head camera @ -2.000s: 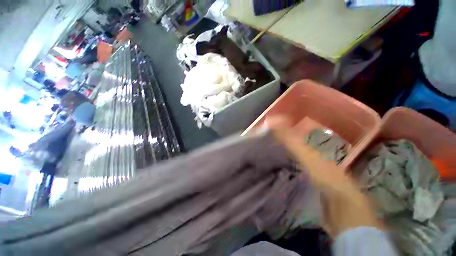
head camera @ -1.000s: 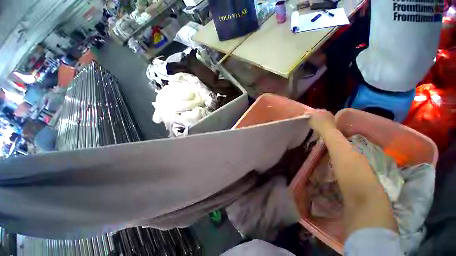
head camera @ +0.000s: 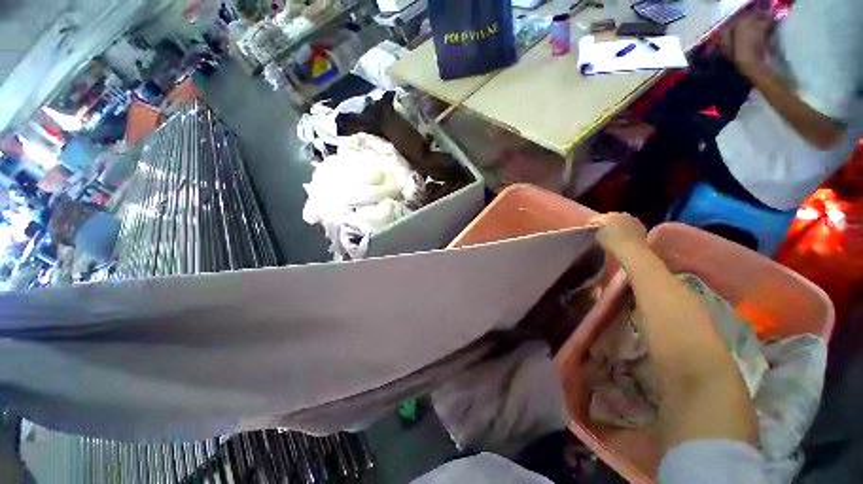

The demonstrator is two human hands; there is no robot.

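Observation:
A long beige-grey garment point(head camera: 312, 331) is stretched across the view, from the left edge to my right hand. My right hand point(head camera: 620, 230) holds its upper right corner over the orange tubs. The cloth's lower folds hang down near the right tub. My left hand is not in view; the garment's left end runs out past the left edge. Grey-beige cloth point(head camera: 620, 388) lies in the right orange tub point(head camera: 738, 269). The left orange tub point(head camera: 530, 210) is partly hidden behind the garment.
A grey bin point(head camera: 445, 213) holds white cloth point(head camera: 364, 184) and dark brown cloth. A silver bar rack point(head camera: 189, 198) stands at left. A worktable point(head camera: 530, 104) carries a navy bag point(head camera: 471, 38) and paper point(head camera: 632, 55). A person sits at right on a blue stool point(head camera: 733, 216).
The garment, blurred and slanting two seconds ago, is now pulled taut and nearly level. The view has turned, showing more of the worktable. The seated person's arm has come into view, bent upward.

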